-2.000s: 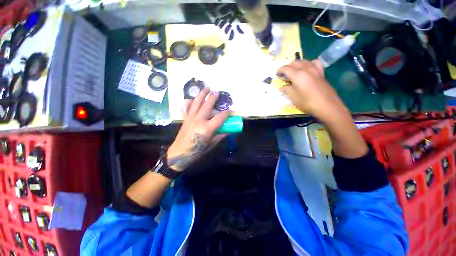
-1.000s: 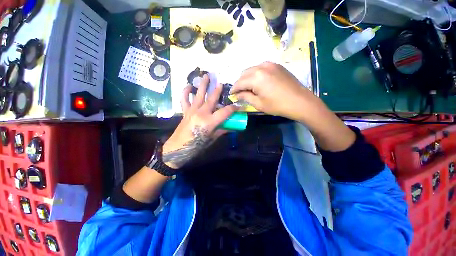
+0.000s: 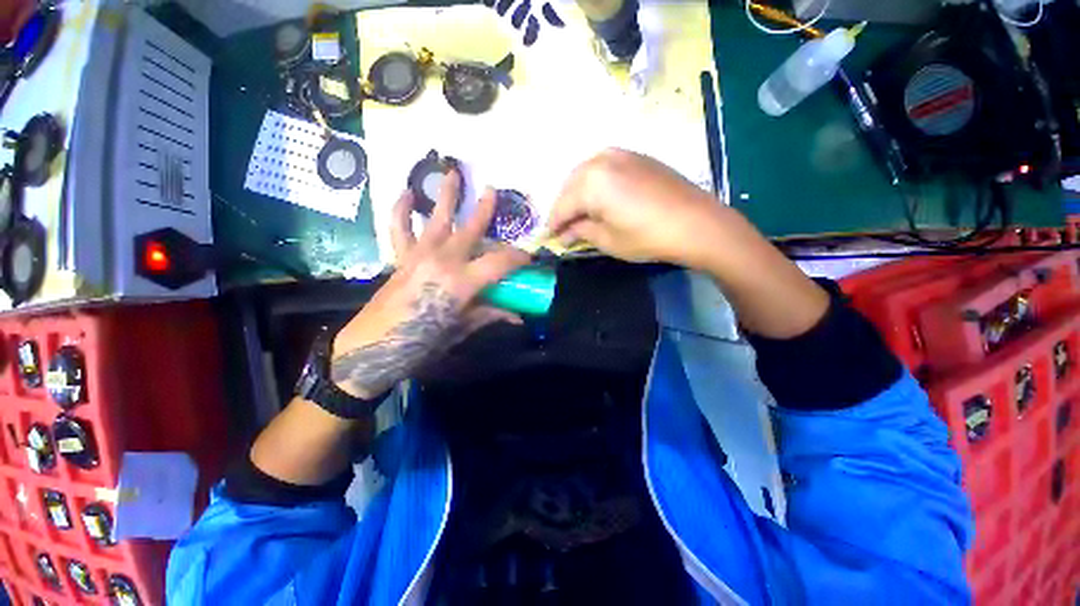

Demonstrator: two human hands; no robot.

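Observation:
My left hand [image 3: 420, 290] lies at the board's front edge with fingers spread, holding a green cylinder [image 3: 522, 290] between thumb and palm. A round unit [image 3: 510, 214] with a shiny face lies on the white sheet just beyond my left thumb. Another black round unit [image 3: 434, 185] lies partly under my left fingertips. My right hand [image 3: 618, 211] is right of the shiny unit, thumb and fingers pinched on a small yellowish piece [image 3: 557, 244], mostly hidden by the fingers.
Black rings [image 3: 470, 86] lie at the board's upper left, a printed card [image 3: 302, 165] left of it. A thin dark stick [image 3: 711, 133], squeeze bottle [image 3: 808, 72] and black fan [image 3: 939, 100] are right. Red trays [image 3: 1009, 355] flank the bench; an overhead tube [image 3: 611, 26] hangs above.
My right hand has moved left from the board's right side to beside the shiny unit, then slightly back from it. My left hand still holds the green cylinder. The whole view has shifted.

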